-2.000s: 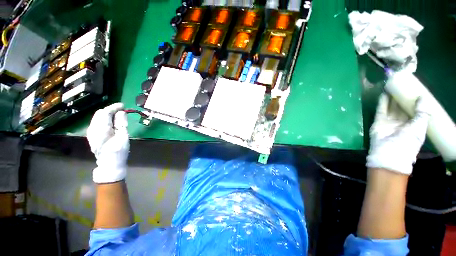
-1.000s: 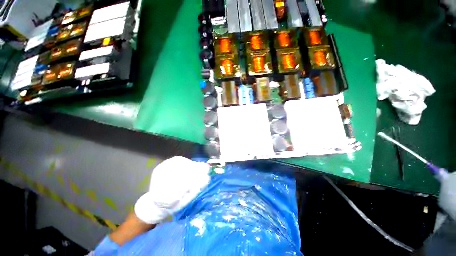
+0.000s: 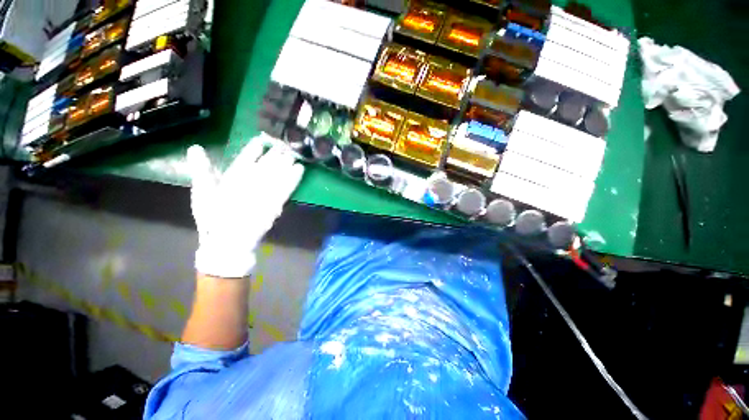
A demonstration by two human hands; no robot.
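The power board (image 3: 472,107) lies turned at an angle on the green mat. Its row of round capacitors (image 3: 501,212) faces me, and its orange transformers (image 3: 400,66) are in the middle. White heatsink-like blocks (image 3: 550,164) are at both ends. Red and black lead wires (image 3: 585,261) stick out at its lower right corner. My left hand (image 3: 238,205), in a white glove, is beside the board's lower left corner with thumb and fingers apart. Its fingertips are close to the corner; I cannot tell whether they touch it. My right hand and the syringe are not in view.
A second board (image 3: 107,74) stands at the left. A crumpled white cloth (image 3: 690,92) and dark tweezers (image 3: 681,197) lie at the right. A pale hose (image 3: 575,328) hangs below the bench edge, right of my blue apron (image 3: 402,320).
The board has turned, so its capacitor row now faces me and the lead wires are at the right. My left hand has moved up and left off the apron. The syringe has left view.
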